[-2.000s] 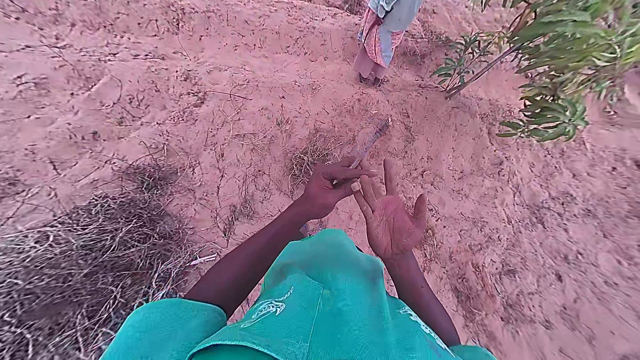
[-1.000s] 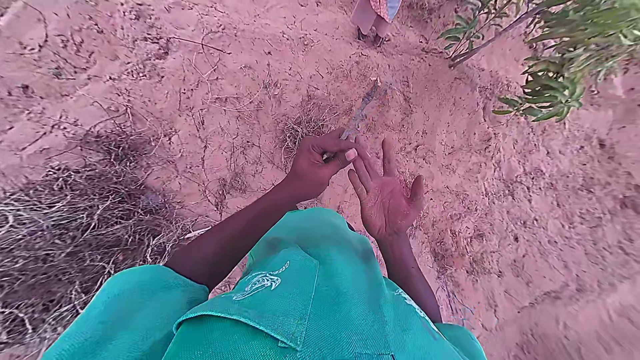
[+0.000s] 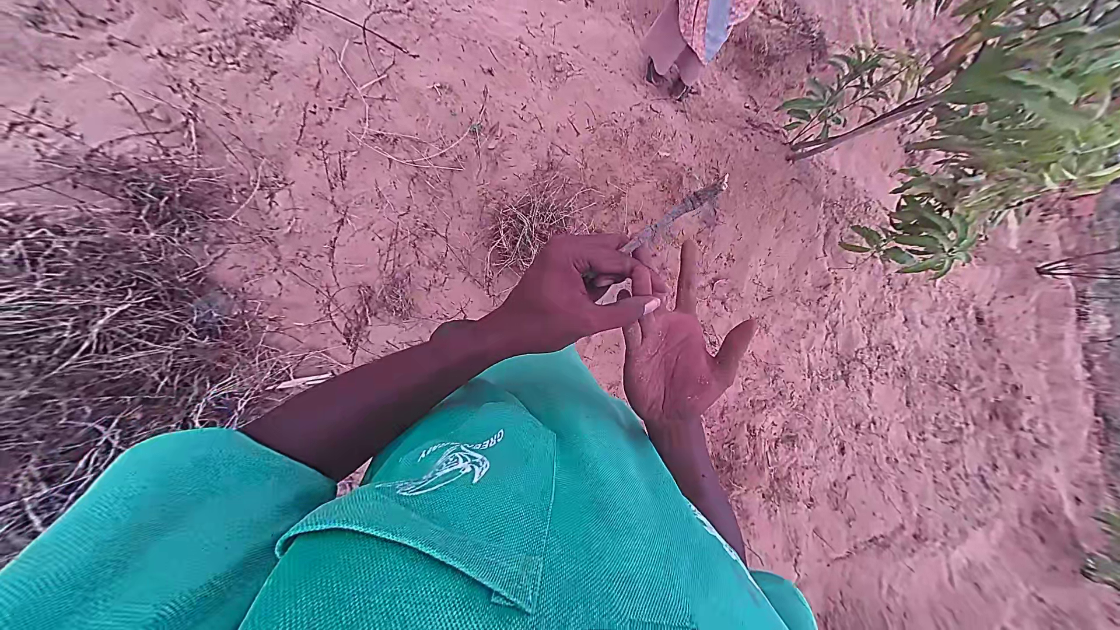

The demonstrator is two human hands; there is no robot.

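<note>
My left hand [image 3: 573, 284] holds a thin grey stick [image 3: 682, 213], which points up and to the right from its fingers. The thumb and fingers of that hand touch or overlap the fingers of my right hand [image 3: 678, 354]. My right hand is palm up, its thumb and one finger spread apart, the other fingers partly hidden behind the left. Whether the right fingers also touch the stick's lower end cannot be told. Both arms come out of a green shirt [image 3: 446, 525] with a flapped pocket that bears a white emblem.
A pile of dry brushwood [image 3: 96, 341] lies at the left. Dry grass [image 3: 535, 219] grows beyond my hands on reddish sandy ground [image 3: 875, 411]. A leafy plant [image 3: 989, 131] leans in at the upper right. At the top stands another person [image 3: 678, 44], only lower clothing and feet visible.
My left hand has moved onto the fingers of my right hand, the stick still in it. The view has shifted, so less of the other person shows than two seconds ago.
</note>
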